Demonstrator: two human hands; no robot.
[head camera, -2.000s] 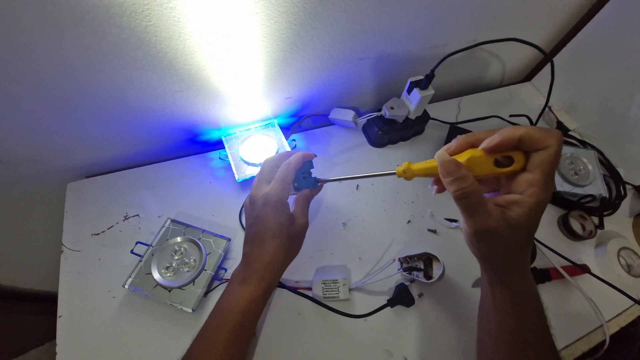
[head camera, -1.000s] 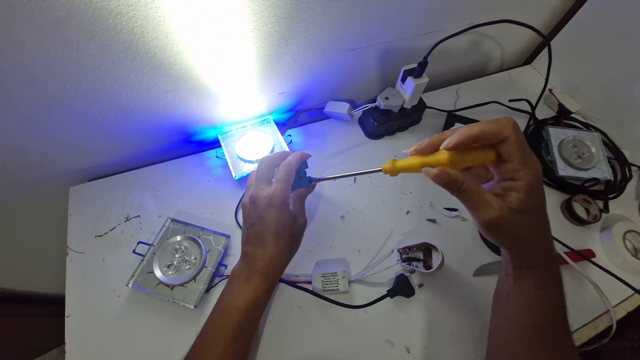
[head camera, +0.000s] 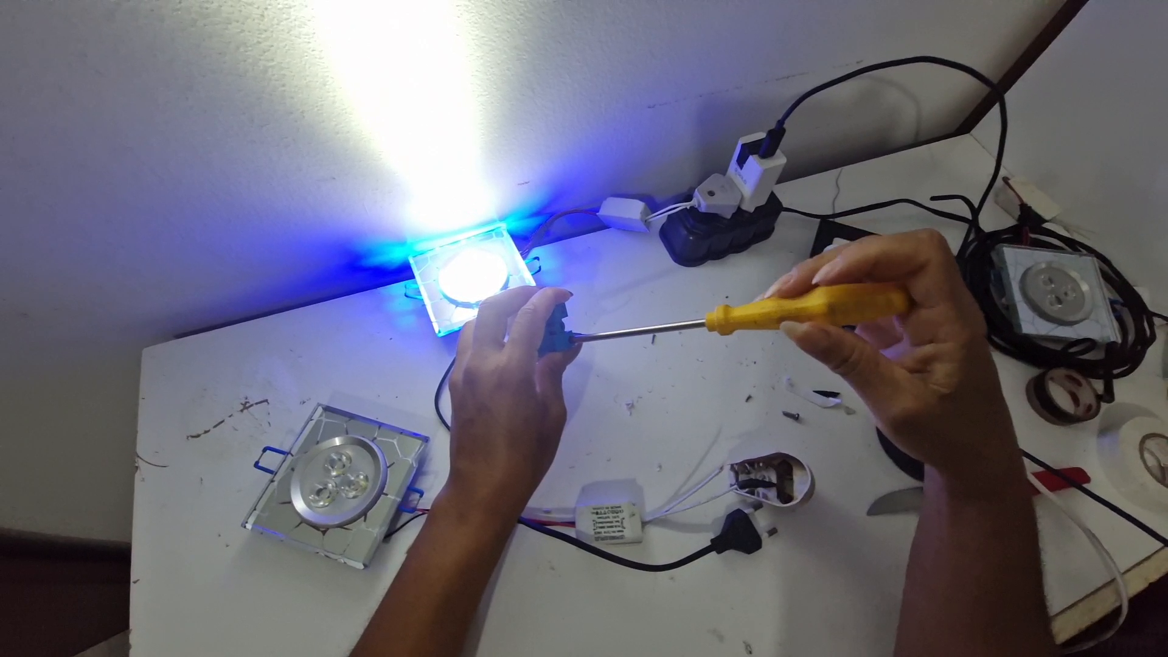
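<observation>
Between its thumb and fingers, my left hand (head camera: 506, 401) holds a small blue part (head camera: 555, 330), partly hidden by the fingers; its exact kind cannot be told. My right hand (head camera: 899, 351) grips the yellow handle of a screwdriver (head camera: 812, 307), whose metal shaft points left and whose tip meets the blue part's right side. Just behind my left hand a square glass LED spotlight (head camera: 470, 274) shines brightly against the wall. An unlit square LED spotlight (head camera: 338, 482) lies at the left. Below the hands are a white LED driver box (head camera: 610, 523) and an opened white plug (head camera: 774, 480) joined by white wires.
A black power strip (head camera: 721, 228) with adapters stands by the wall. A black plug (head camera: 737, 534), a screw (head camera: 791, 415) and a knife blade (head camera: 896, 500) lie nearer. Coiled black cable surrounds another spotlight (head camera: 1056, 290) at right, near tape rolls (head camera: 1063, 395) on the white table (head camera: 675, 602).
The screwdriver's handle sits differently in my right hand than two seconds ago, with the fingers shifted along it. My left hand keeps the blue part in nearly the same place.
</observation>
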